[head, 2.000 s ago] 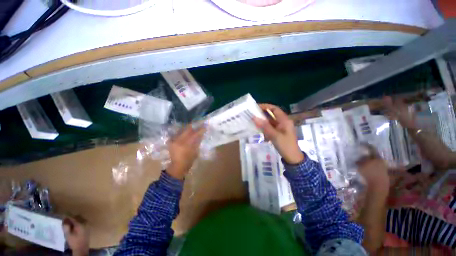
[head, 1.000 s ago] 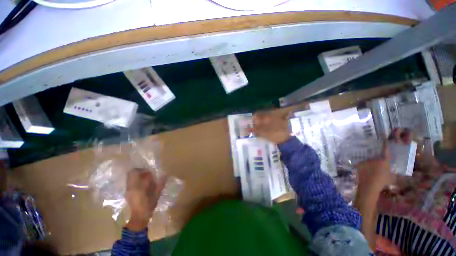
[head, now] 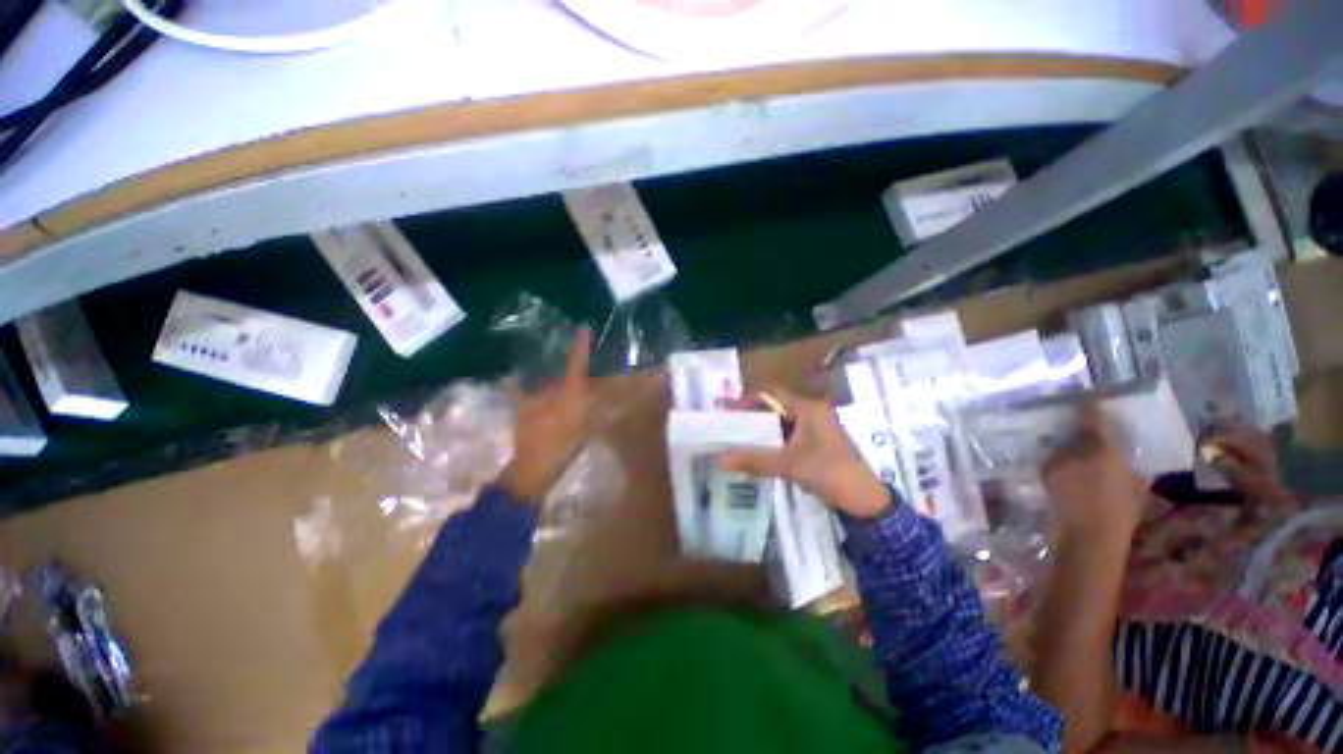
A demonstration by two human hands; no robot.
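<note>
My right hand (head: 810, 454) grips a slim white retail box (head: 722, 494) by its upper end, above other white boxes on the cardboard ledge. My left hand (head: 552, 424) is left of it, index finger pointing up, with a thin clear plastic bag (head: 636, 327) spread around its fingertips at the belt's edge. The grip on the film is blurred. A pile of clear empty bags (head: 427, 442) lies on the cardboard under and left of my left hand.
Several white boxes (head: 254, 346) lie on the dark green conveyor belt (head: 766, 243). A grey metal brace (head: 1060, 177) slants at right. A neighbour's hands (head: 1097, 479) work at right beside rows of boxes (head: 921, 427). Small wrapped items (head: 92, 641) lie far left.
My right hand has lifted a white box from the group on the ledge. My left hand has moved up and right from the bag pile, with clear film now at its fingertips.
</note>
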